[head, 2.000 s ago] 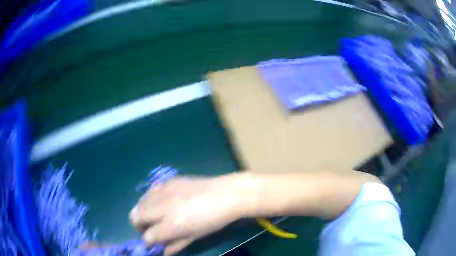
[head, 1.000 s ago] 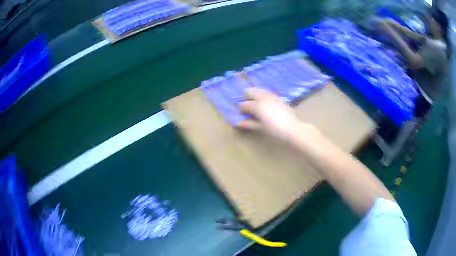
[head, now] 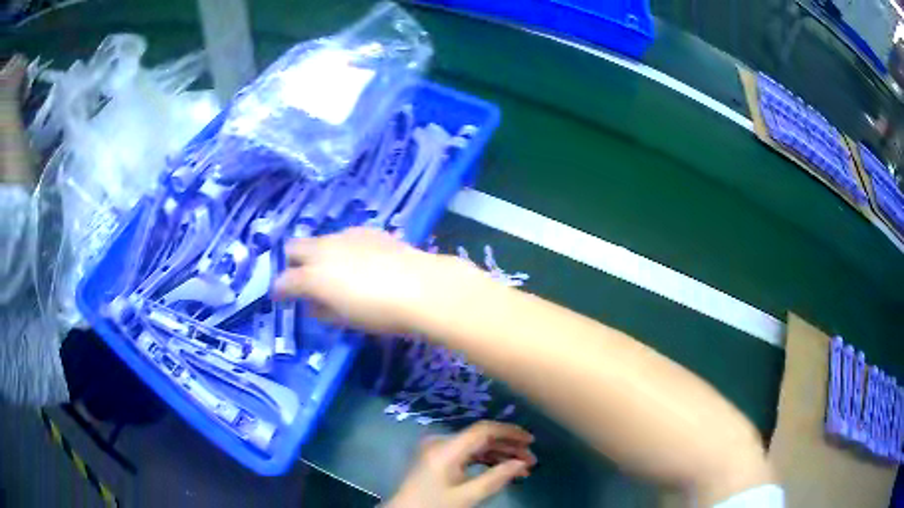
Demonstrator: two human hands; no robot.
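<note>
Lavender handle housings [head: 213, 387] lie heaped in the blue left parts bin [head: 401, 238]. My right hand [head: 342, 278] reaches into the bin, its fingertips among the housings; it is blurred, and whether it grips one cannot be told. My left hand [head: 471, 461] is at the bottom middle, fingers curved with a gap to the thumb and nothing visible in it. Thin pale link rods [head: 436, 382] lie in a loose heap beside the bin, partly hidden under my right forearm. Housings [head: 867, 402] stand in a row on the cardboard sheet [head: 801, 427] at the right.
A clear plastic bag [head: 332, 94] lies over the bin's far end. More clear bags [head: 124, 129] are left of the bin, near another person's arm [head: 14, 129]. A white stripe [head: 615, 263] crosses the green bench. Another blue bin [head: 595, 22] and cardboard with housings [head: 808, 129] are beyond.
The view has swung left to the bin. My right hand has gone from the housings on the cardboard into the left bin. My left hand has come into view.
</note>
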